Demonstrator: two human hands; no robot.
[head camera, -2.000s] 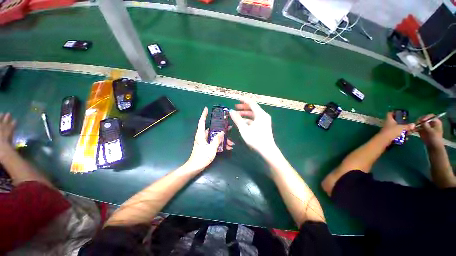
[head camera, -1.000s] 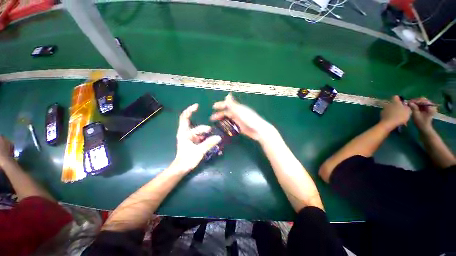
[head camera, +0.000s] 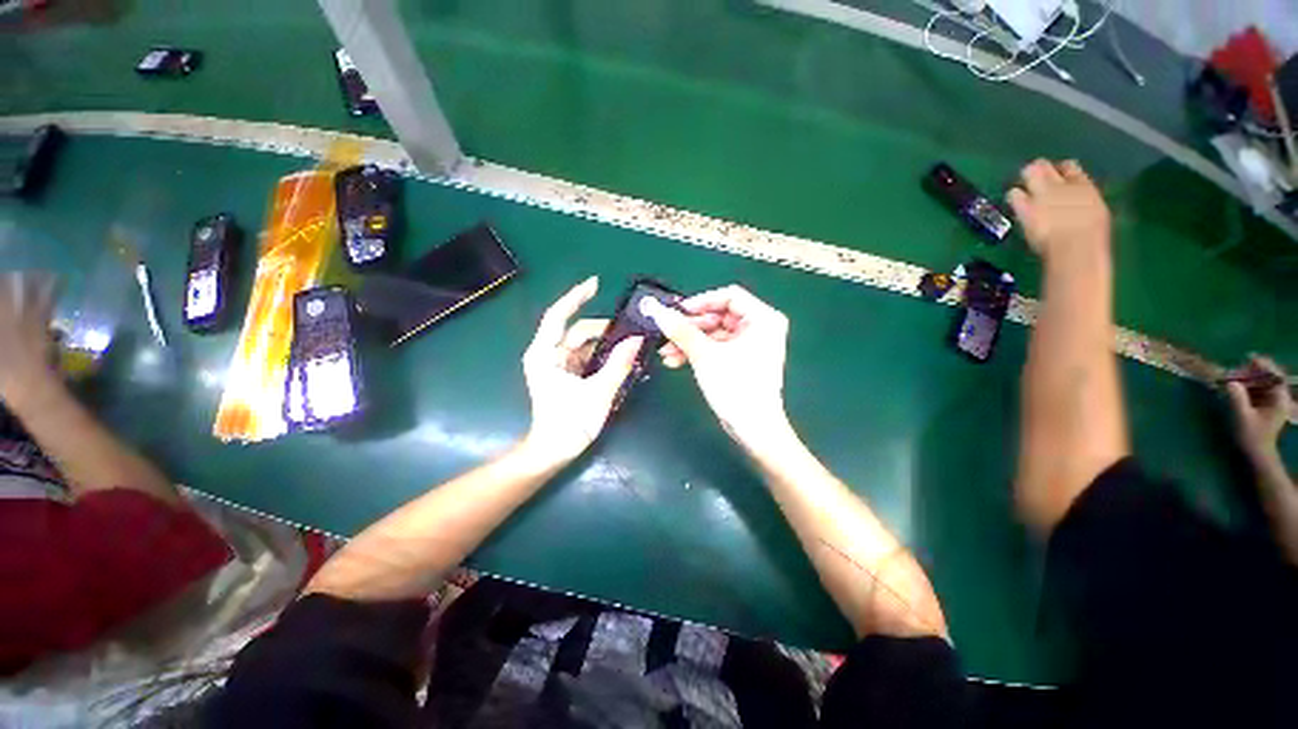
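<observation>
A black keypad phone (head camera: 622, 331) is held tilted in front of me, above the green worktop. My left hand (head camera: 572, 373) grips its lower left part, with the thumb lying across it. My right hand (head camera: 729, 353) has its thumb and fingertips on the upper right part of the phone, next to a small pale round spot. The fingers cover much of the phone, so its details are hard to tell.
At left lie orange film strips (head camera: 276, 316), keypad phones (head camera: 326, 359) and a black smartphone (head camera: 453, 285). A grey post (head camera: 394, 88) stands by the pale rail (head camera: 612, 214). A neighbour's hand (head camera: 1065, 208) is over the belt; another phone (head camera: 982, 311) lies near the rail.
The phone has been turned over between my hands, and my right hand now touches its upper part. The right neighbour's arm has reached forward over the belt. The view has shifted.
</observation>
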